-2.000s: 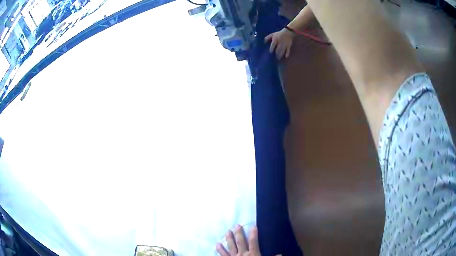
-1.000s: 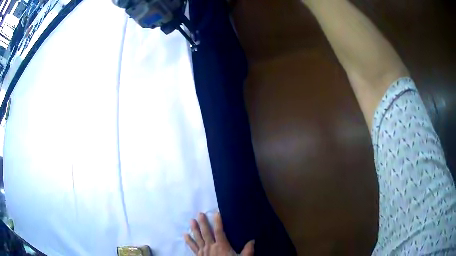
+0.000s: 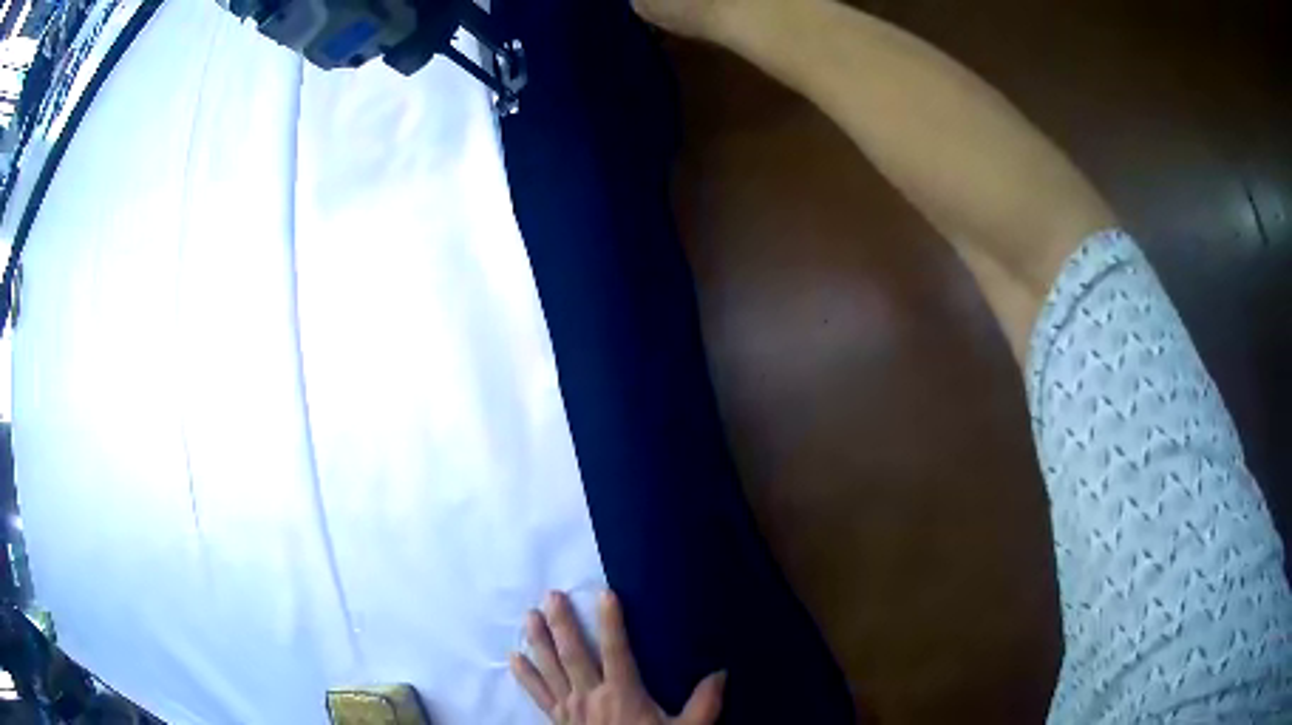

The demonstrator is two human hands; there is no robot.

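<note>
A cloth cutting machine [image 3: 347, 29], grey-black with a blue label, is cut off by the top edge; its thin foot stands at the paper's right edge. White paper [image 3: 425, 368] covers the cloth, and a dark navy fabric band [image 3: 616, 383] runs beside it. My left hand [image 3: 602, 680] lies palm down with fingers spread on the paper, its thumb over the navy cloth. My right forearm reaches up and left; only a small part of my right hand [image 3: 677, 12] shows at the top edge, with its fingers hidden.
A yellow-gold wrapped block [image 3: 376, 705] sits on the paper at the bottom, left of my left hand. The brown table surface [image 3: 879, 467] is to the right of the navy band. Dark, cluttered shapes show beyond the paper's left edge.
The machine and navy band now appear further left, and my right forearm reaches further left. A hand seen on the navy cloth by the machine is no longer visible. My left hand stays flat.
</note>
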